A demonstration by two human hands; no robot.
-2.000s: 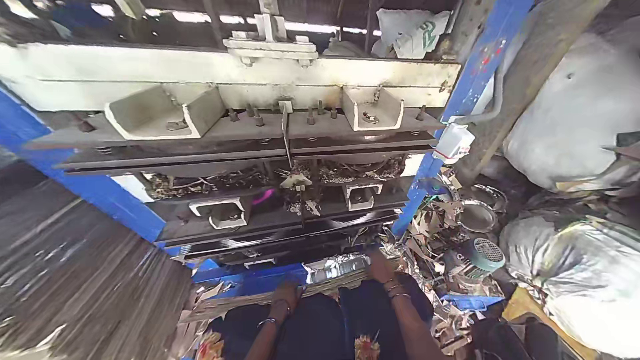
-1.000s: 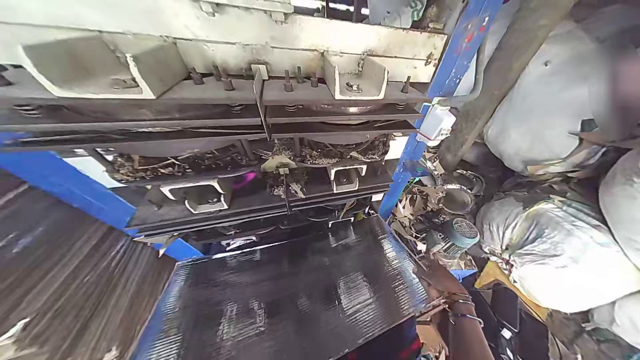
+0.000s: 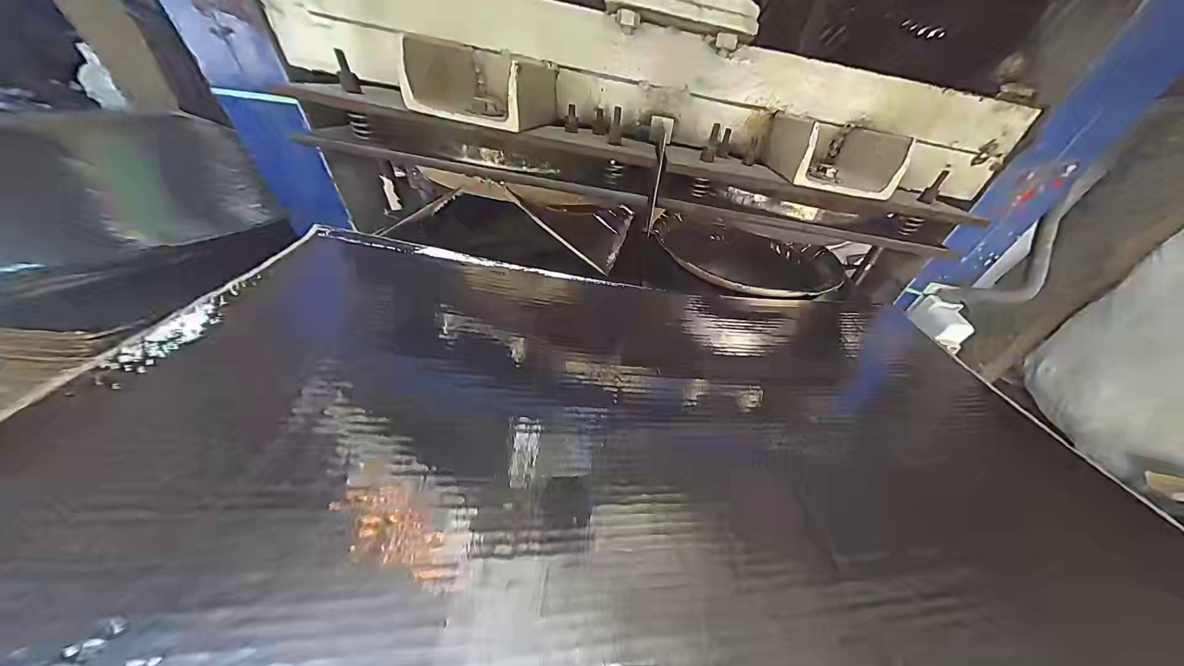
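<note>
A large, dark, glossy sheet (image 3: 647, 462) fills the lower view and mirrors the machine above it. Its far edge lies just below the lower plates of a cream and blue press-like machine (image 3: 573, 46). Under those plates, beyond the sheet, hang a round dark dish-shaped part (image 3: 754, 259) and a dark angular piece (image 3: 546, 222). Neither of my hands shows; whatever holds the sheet is out of view or behind it.
Blue uprights of the machine stand at the left (image 3: 268, 139) and the right (image 3: 1045, 166). A small white box (image 3: 942, 319) sits by the right upright, with a large pale sack (image 3: 1119, 370) beyond. Another dark glossy sheet (image 3: 120, 185) is at the far left.
The dark sheet, lower and flatter a second ago, now covers most of the view and hides the machine's lower part. My right hand, earlier at its right edge, has gone from sight.
</note>
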